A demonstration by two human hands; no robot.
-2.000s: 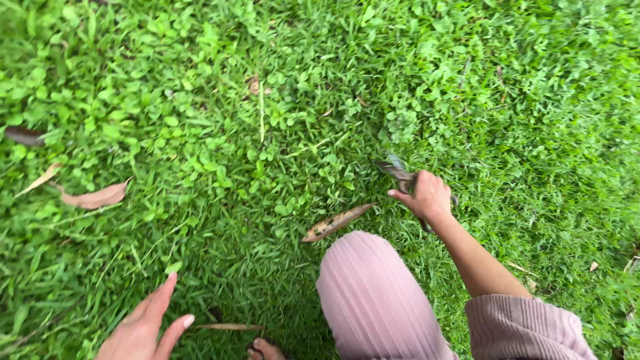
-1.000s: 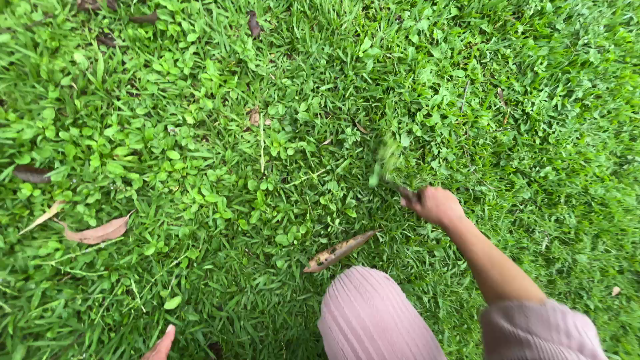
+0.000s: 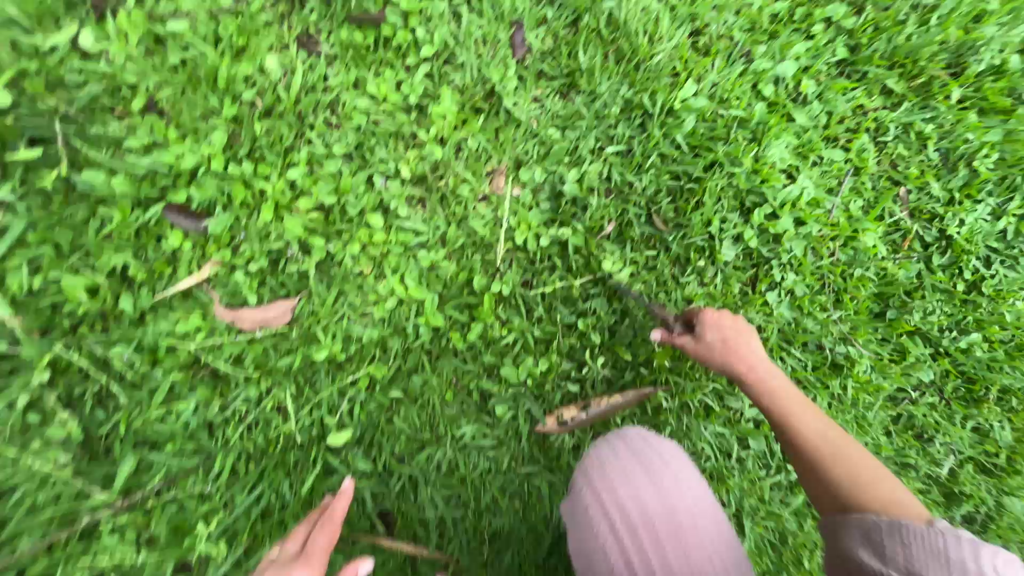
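Observation:
My right hand (image 3: 712, 340) is closed around the handle of a slim dark hand tool (image 3: 640, 302), right of the middle of the head view. The tool slants up and to the left, and its far end reaches into the grass (image 3: 592, 320), where it is blurred; its kind cannot be told. At the bottom edge, left of my knee, my left hand (image 3: 308, 536) hovers over the grass with fingers apart and nothing in it. The hand is partly cut off by the frame.
A spotted dry leaf (image 3: 596, 410) lies just beyond my knee (image 3: 648, 504) in pink ribbed cloth. A curled brown leaf (image 3: 254, 314), a pale narrow leaf (image 3: 189, 280) and a dark leaf (image 3: 186, 218) rest on the grass at left.
My left hand shows more fully than one second ago, when only a fingertip was in view. My right hand keeps hold of the tool, whose end was blurred over the grass then.

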